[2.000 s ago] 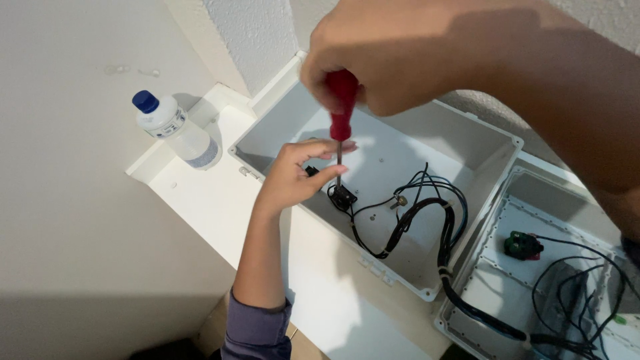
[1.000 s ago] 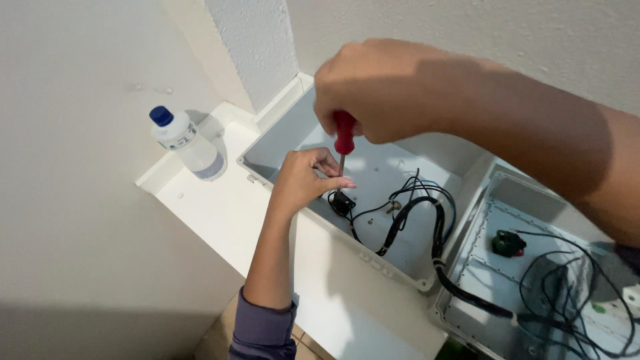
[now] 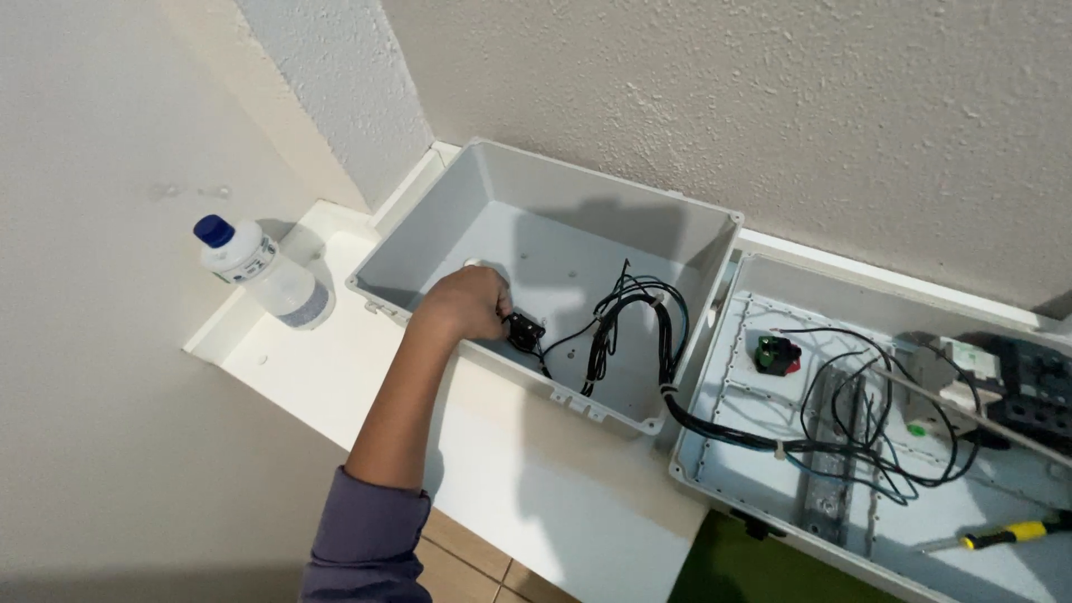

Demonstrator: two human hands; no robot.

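Note:
My left hand (image 3: 469, 303) reaches into the left grey plastic enclosure (image 3: 595, 180), its curled fingers at the left end of a small black electrical component (image 3: 525, 332). Thin black wires run from this component to a tied bundle of black and blue wires (image 3: 666, 335), which passes over the wall into the right enclosure (image 3: 724, 394). My right hand is out of view. A long thin metal shaft (image 3: 971, 410) enters from the right edge above the right enclosure; what holds it is hidden.
A plastic bottle with a blue cap (image 3: 272, 276) stands on the white shelf (image 3: 536, 486), left of the boxes. In the right enclosure are a green-and-red block (image 3: 777, 356), a metal rail (image 3: 829, 494), electrical devices (image 3: 963, 377) and a yellow-and-black screwdriver (image 3: 1005, 533). Textured wall borders the back.
My right hand and the red-handled screwdriver have left the left enclosure and are out of view. My left hand's raised fingers have curled down beside the black component. The view takes in more to the right.

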